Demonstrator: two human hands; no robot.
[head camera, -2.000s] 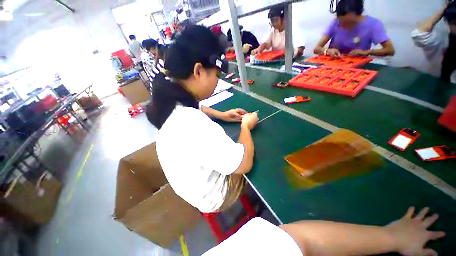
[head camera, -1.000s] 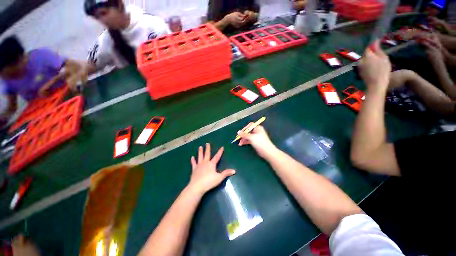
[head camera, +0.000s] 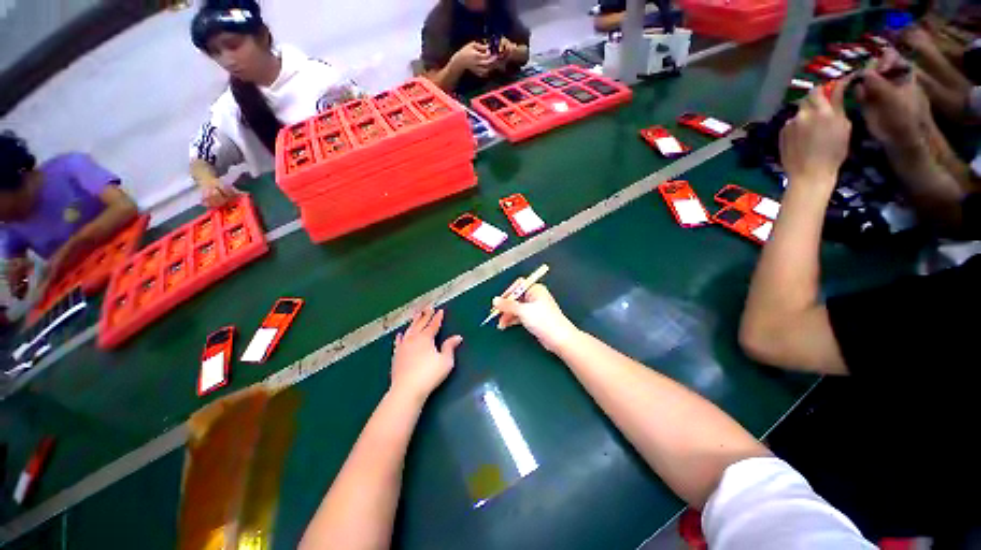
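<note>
My right hand (head camera: 531, 314) holds a slim yellow pen-like tool (head camera: 521, 292), its fine tip pointing down and left over the green surface. My left hand (head camera: 423, 352) lies palm down with fingers apart, its fingertips near the pale strip (head camera: 436, 292), and holds nothing visible. A clear plastic film (head camera: 489, 446) with a small yellowish patch lies between my forearms. Two orange-red phone housings with white areas, one of them upright in view (head camera: 524, 215) and one tilted (head camera: 478, 231), lie beyond the strip.
Amber tape sheets (head camera: 228, 462) lie at left. Another clear film (head camera: 645, 319) lies right of my right hand. Stacked red trays (head camera: 377, 161) and single trays (head camera: 185, 266) stand across the line. More phone housings (head camera: 272, 330) lie along the strip. A neighbour's arm (head camera: 791, 252) is at right.
The view has swung from the neighbour at left to the work surface, then shifted slightly. In the last second, a tray at left has moved right, nearer the stack. My right hand still holds the tool.
</note>
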